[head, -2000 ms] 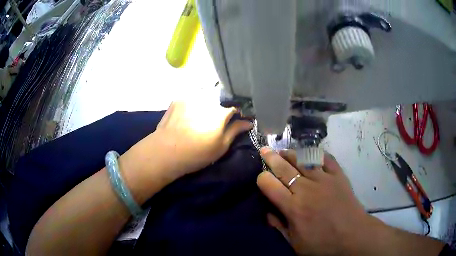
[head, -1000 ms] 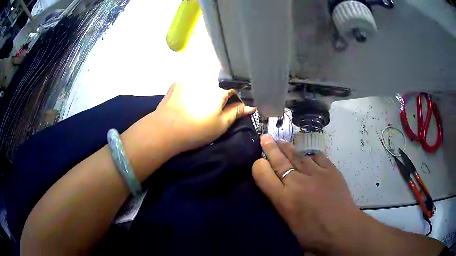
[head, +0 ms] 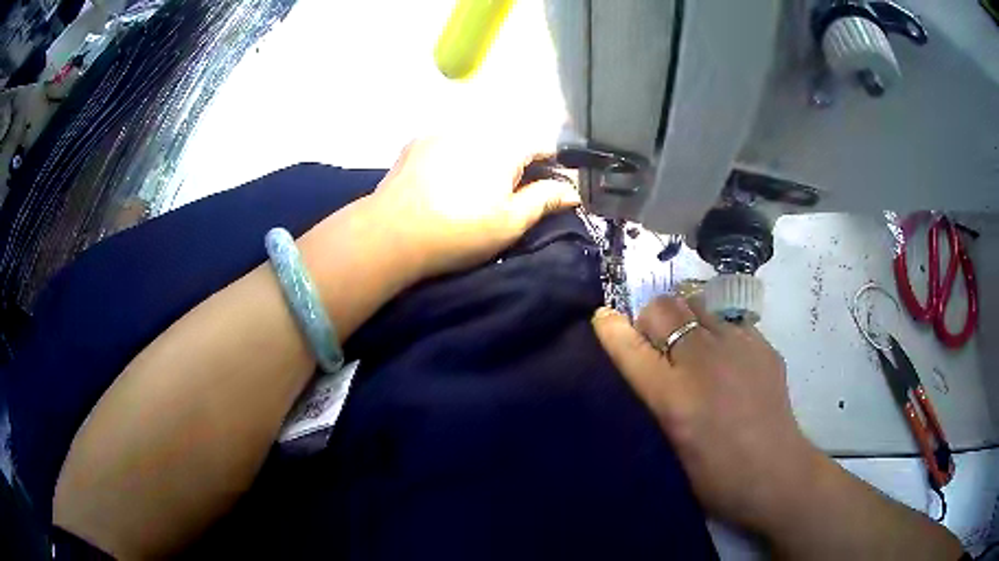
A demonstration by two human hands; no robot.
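Observation:
A dark navy garment panel (head: 471, 405) covers the near table edge and runs left under my left arm. Its overlocked edge (head: 613, 268) lies beside the needle area of the off-white sewing machine head (head: 712, 99). My left hand (head: 466, 208), with a pale green bangle at the wrist, holds the cloth left of the needle area, thumb toward the edge. My right hand (head: 701, 367), with a ring, lies at the edge nearer me, index finger and thumb on the cloth. The presser foot and needle are mostly hidden.
Red-handled scissors (head: 937, 279) and orange-handled thread snips (head: 918, 411) lie right of the machine. A yellow tool (head: 471, 38) lies behind. Stacked dark cut pieces (head: 164, 126) stand at the far left. A white printed label (head: 321, 405) shows under my left forearm.
The machine, yellow tool and scissors appear farther right and the yellow tool higher as the view shifts. My right fingers have spread and bent more beside the edge. Both hands stay at the cloth.

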